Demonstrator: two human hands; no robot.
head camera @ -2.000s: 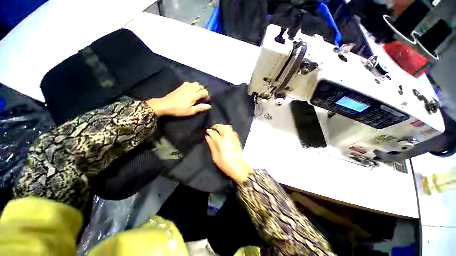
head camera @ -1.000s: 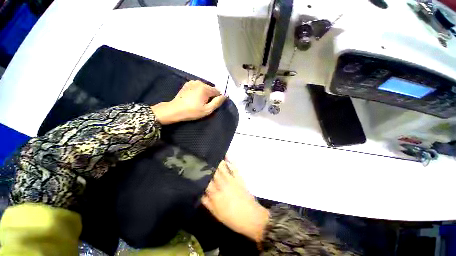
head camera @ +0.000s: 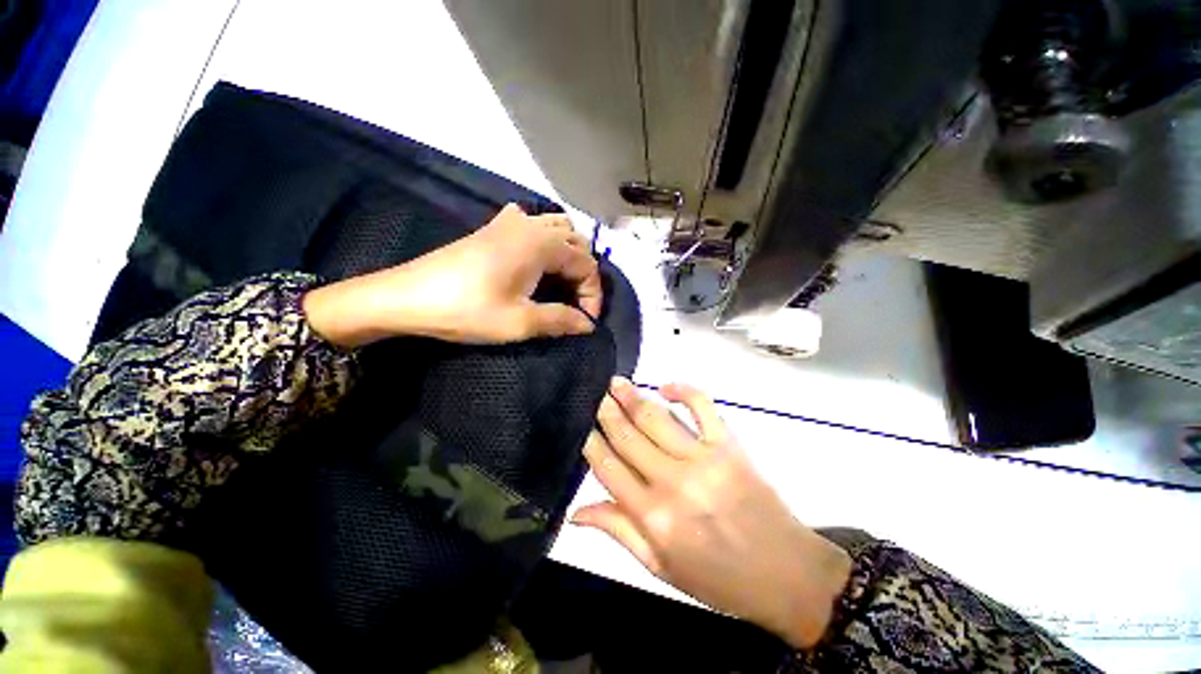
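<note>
A black mesh-textured back panel (head camera: pixel 362 543) lies on the white table, with a camouflage strip (head camera: pixel 468 490) across it. My left hand (head camera: pixel 533 279) rests on the panel near its upper right edge, thumb and fingers pinched at a thin dark thread or edging there. My right hand (head camera: pixel 692 500) lies at the panel's right edge, palm down with fingers slightly spread, fingertips touching the rim. The presser foot and needle area (head camera: pixel 698 270) of the sewing machine is just right of the panel's corner, not touching it.
The large sewing machine head (head camera: pixel 869 119) fills the upper right. A black smartphone (head camera: pixel 1008 382) lies on the machine bed (head camera: pixel 856 342) under it. A small white cylinder (head camera: pixel 786 332) sits right of the needle. Clear plastic (head camera: pixel 250 639) shows at the lower left, near a yellow-green sleeve cover (head camera: pixel 106 612).
The view has moved closer to the needle area. My left hand now pinches at the panel's edge. My right hand has moved up along the rim and its fingers have spread.
</note>
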